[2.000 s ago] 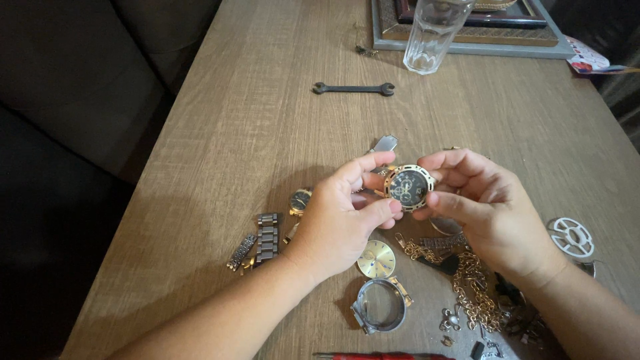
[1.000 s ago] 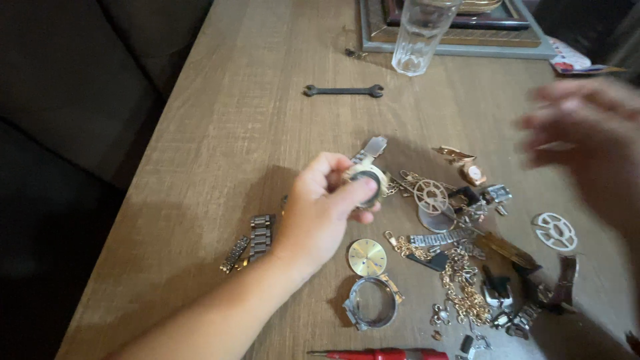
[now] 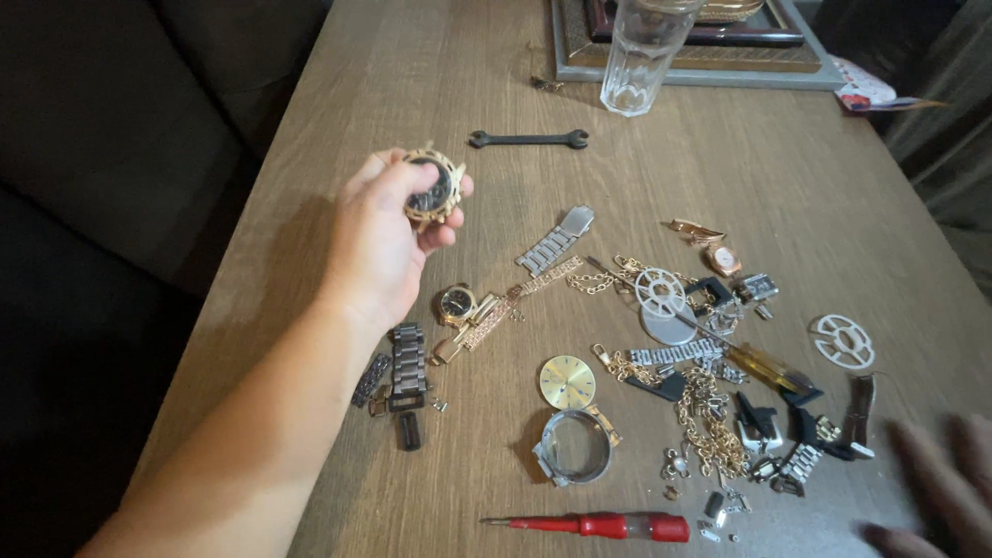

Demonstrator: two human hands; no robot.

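My left hand [image 3: 387, 225] grips a gold-toned watch case with a black dial [image 3: 432, 186], its thumb lying over the dial, raised over the table's left half. My right hand [image 3: 930, 488], blurred and cut off by the frame's lower right edge, shows spread fingers beside the pile of watch parts. In the middle lie a loose gold watch dial [image 3: 567, 382] and, just below it, a bare round watch case [image 3: 576, 446]. A red-handled screwdriver [image 3: 612, 527] lies nearest to me. A steel watch bracelet piece [image 3: 556, 242] and a small gold watch [image 3: 456, 304] lie right of my left forearm.
An open-end wrench [image 3: 530, 139] lies farther back, before a drinking glass [image 3: 639, 70] and stacked picture frames [image 3: 697, 76]. Gold chains [image 3: 709, 434], a yellow-handled screwdriver [image 3: 775, 372], white plastic rings [image 3: 843, 341] and bracelet pieces [image 3: 674, 353] spread across the right half.
Both hands were at the watch case two seconds ago. My right hand has let go and moved to the lower right; my left has carried the case left and away from me.
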